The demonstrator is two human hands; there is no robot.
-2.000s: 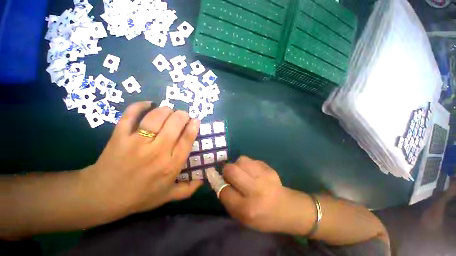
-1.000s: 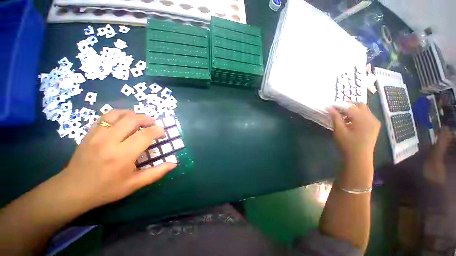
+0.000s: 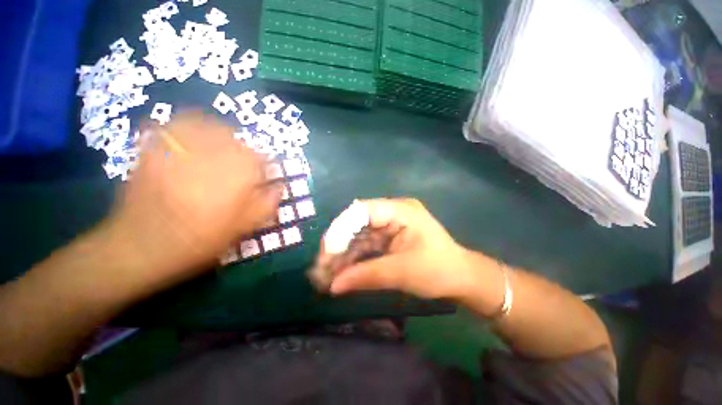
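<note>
A green circuit board panel with rows of square modules (image 3: 291,235) lies near my body, partly covered by my left hand. My left hand (image 3: 198,186) is over the panel's left part and is motion-blurred; its fingertips and anything in them cannot be made out. My right hand (image 3: 388,245) is just right of the panel, held off it, with white wrapping on a finger. Its fingers are curled around something dark and small, blurred, perhaps modules. Loose white backing pieces (image 3: 184,51) with round holes lie scattered beyond and left of my left hand.
Two stacks of green panels (image 3: 317,43) stand at the back middle. A stack of whitish trays (image 3: 554,95) is at the right, with grouped modules (image 3: 632,150) on it. A blue bin (image 3: 39,79) is at the upper left. A white frame with dark gridded rectangles (image 3: 694,190) is at the far right.
My right hand has come back from the tray stack to beside the panel, now with something dark in its fingers. My left hand has shifted and blurred. The camera view has also shifted.
</note>
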